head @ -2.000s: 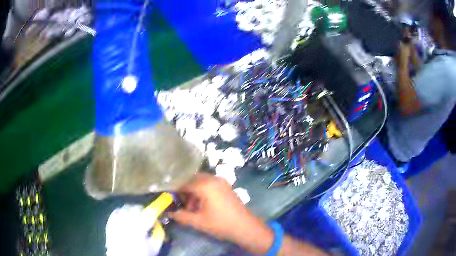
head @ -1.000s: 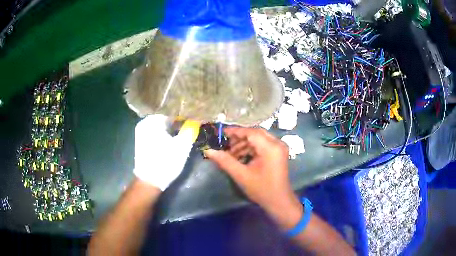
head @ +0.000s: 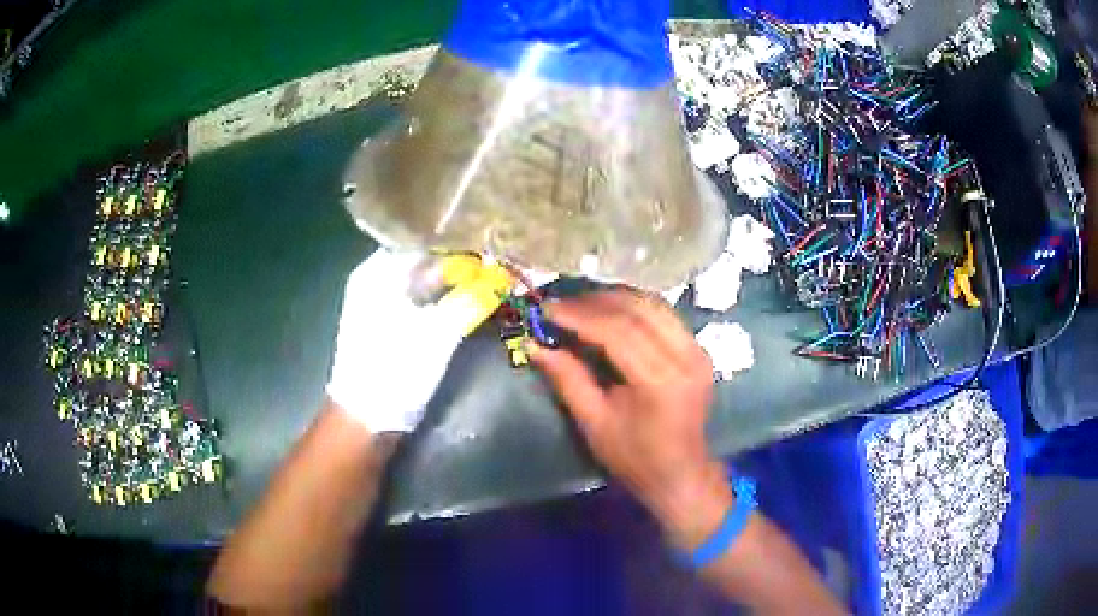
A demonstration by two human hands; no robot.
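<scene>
My left hand (head: 403, 331) wears a white glove with yellow fingertips and holds a small green circuit board (head: 518, 337) with a yellow block, just below the rim of the fume hood (head: 542, 169). My right hand (head: 638, 385), bare with a blue wristband, is closed at the board's right side. Its fingers are on a dark and blue wire piece (head: 544, 323); the fingers partly hide it, and I cannot tell whether a soldering iron is also in this hand. A red wire shows between the hands.
Rows of circuit boards (head: 127, 313) lie at left. White plastic pieces (head: 726, 349) and a heap of wire leads (head: 861, 217) lie at right, near a yellow clip-like piece (head: 963, 274) and a cable. A blue bin (head: 1017, 481) holds white pieces. A green belt (head: 277, 48) runs behind.
The view has shifted, so the hood now sits further right than a second ago. The board with its yellow block and a red wire now show more clearly between my hands.
</scene>
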